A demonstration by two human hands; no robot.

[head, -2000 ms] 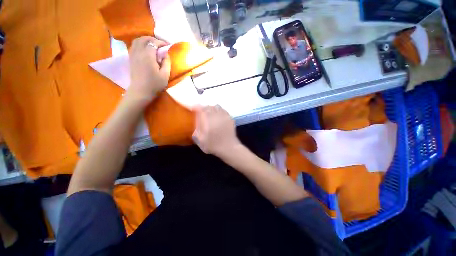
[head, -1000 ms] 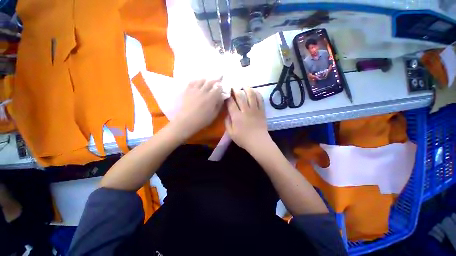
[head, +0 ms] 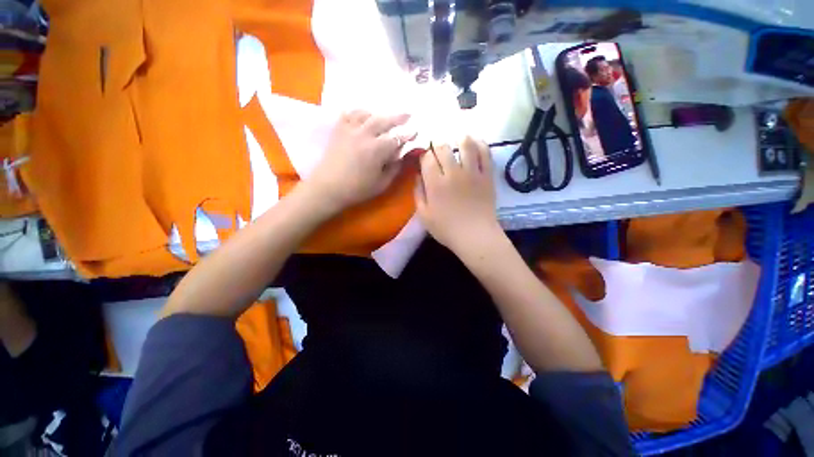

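An orange panel (head: pixel 364 223) hangs over the table's front edge under both hands, with a pale strip (head: pixel 401 249) hanging below my right hand. My left hand (head: pixel 364 159) presses on the cloth just before the needle area. My right hand (head: pixel 457 192) pinches the cloth's edge with thumb and fingers, close beside the left. The presser foot and needle (head: pixel 439 67) are just beyond the hands, partly lost in lamp glare. The exact cloth edge between the fingertips is washed out by the glare.
Large orange panels (head: pixel 183 134) lie on the table at left. Black-handled shears (head: pixel 538 159), a smartphone (head: pixel 604 112), a thin pen-like tool (head: pixel 649 153) and a dark-handled tool (head: pixel 702 116) lie at right. A blue basket (head: pixel 743 384) with orange and pale pieces stands below right. A person's arm (head: pixel 13 326) shows at far left.
Two seconds ago my hands were apart, the left on folded cloth and the right on a hanging orange piece. Now they are together before the needle. The view has shifted, and the phone picture changed.
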